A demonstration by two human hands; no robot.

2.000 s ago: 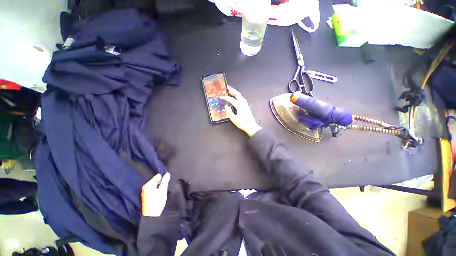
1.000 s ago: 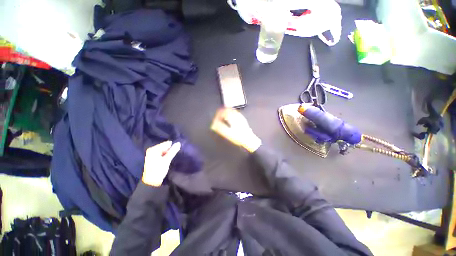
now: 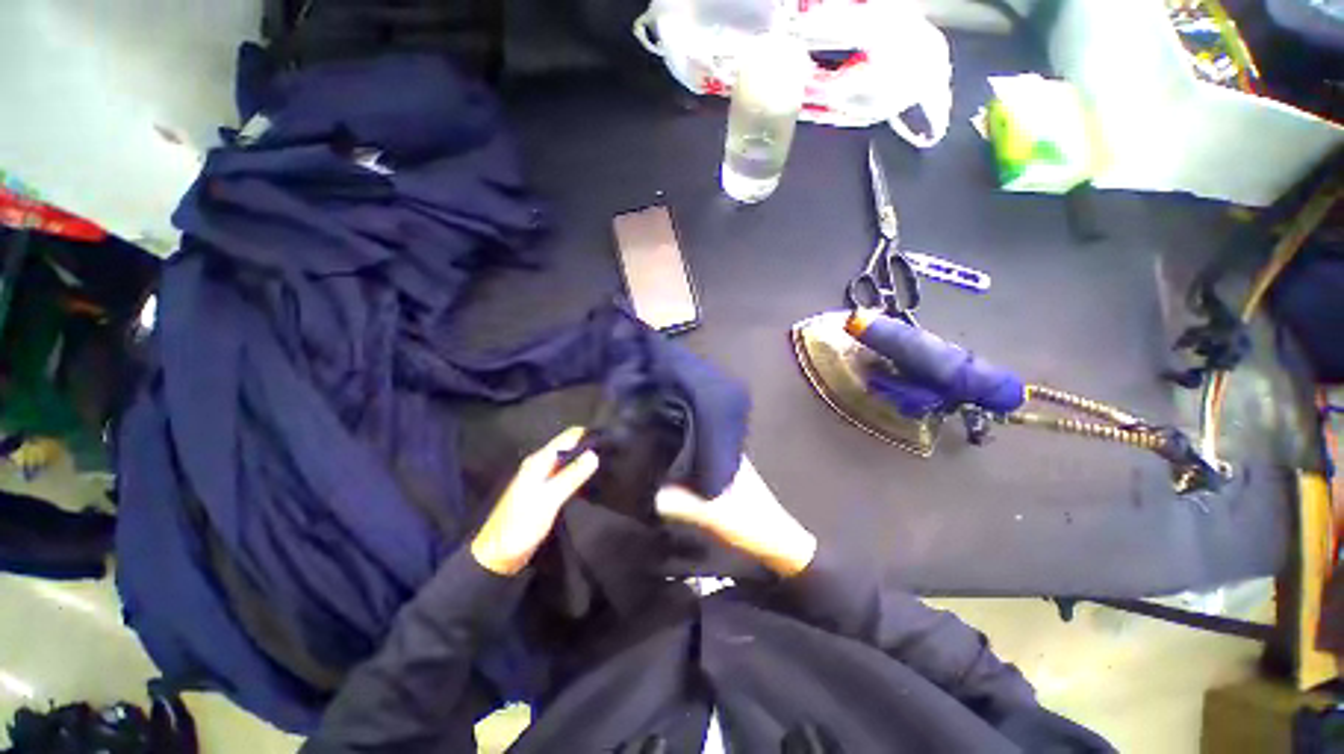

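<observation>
A navy garment piece with black parts (image 3: 715, 405) is bunched between my hands at the table's front edge. My left hand (image 3: 537, 505) grips its black part. My right hand (image 3: 742, 519) holds its right side, with the fingers partly hidden by the cloth. The piece runs back to a large limp heap of navy garments (image 3: 295, 354) on the left of the table. A smartphone (image 3: 656, 268) with a pale pinkish screen lies flat just beyond the piece.
The steam iron (image 3: 914, 380) sits at the right, its braided hose running to the right edge. Beyond it are shears (image 3: 884, 251) and a white-blue cutter (image 3: 946, 271). A clear bottle (image 3: 758, 140), a white-red plastic bag (image 3: 884, 81), a green-white pack (image 3: 1036, 133) and a white box (image 3: 1142, 111) stand farther back.
My right hand has left the phone and now holds the navy and black piece. My left hand has drawn cloth from the heap toward the middle. The phone screen has turned from coloured to pale.
</observation>
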